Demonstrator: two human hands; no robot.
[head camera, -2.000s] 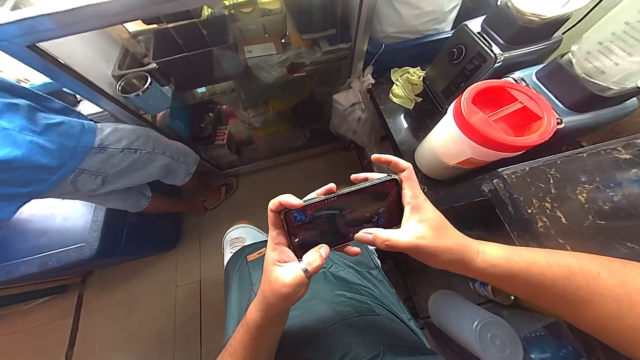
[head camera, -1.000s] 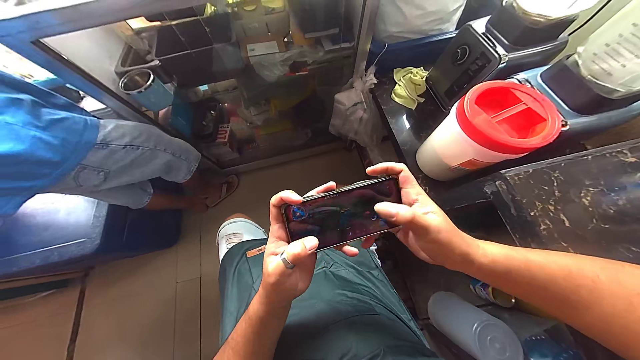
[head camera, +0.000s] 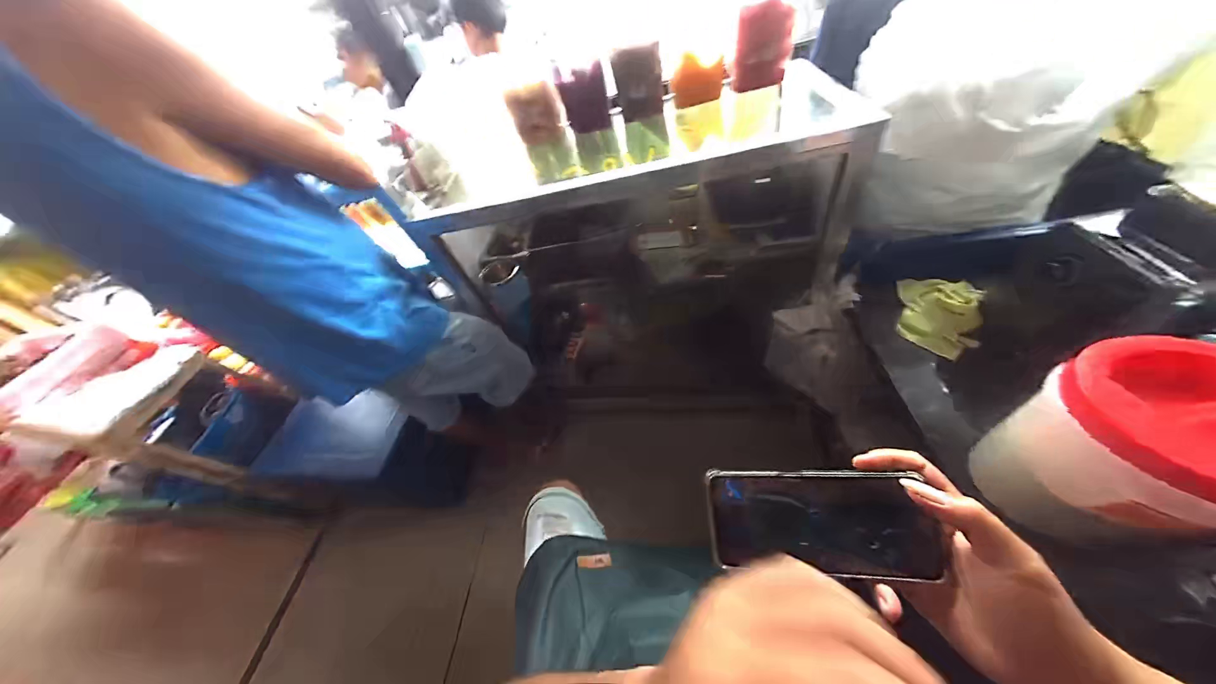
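Observation:
A smartphone (head camera: 826, 524), turned sideways with a dark screen, is in my right hand (head camera: 988, 560), which grips its right end with the thumb at the upper right corner. My left hand (head camera: 798, 632) is a blurred shape in front of the phone's lower edge; its fingers cannot be made out, and whether it touches the phone is unclear. Below the phone lies my leg in dark green trousers (head camera: 617, 598), with a light shoe (head camera: 560, 518) beyond the knee.
A white container with a red lid (head camera: 1154, 418) and a yellow-green cloth (head camera: 940, 316) sit on the dark counter at right. Ahead stands a glass-fronted cabinet (head camera: 655, 190) with colourful cups on top. A person in a blue top (head camera: 285, 275) stands at left, beside a blue box (head camera: 332, 432).
The view has tilted up and swung left. My left hand has come off the phone's left end, which it held before; my right hand still holds the phone.

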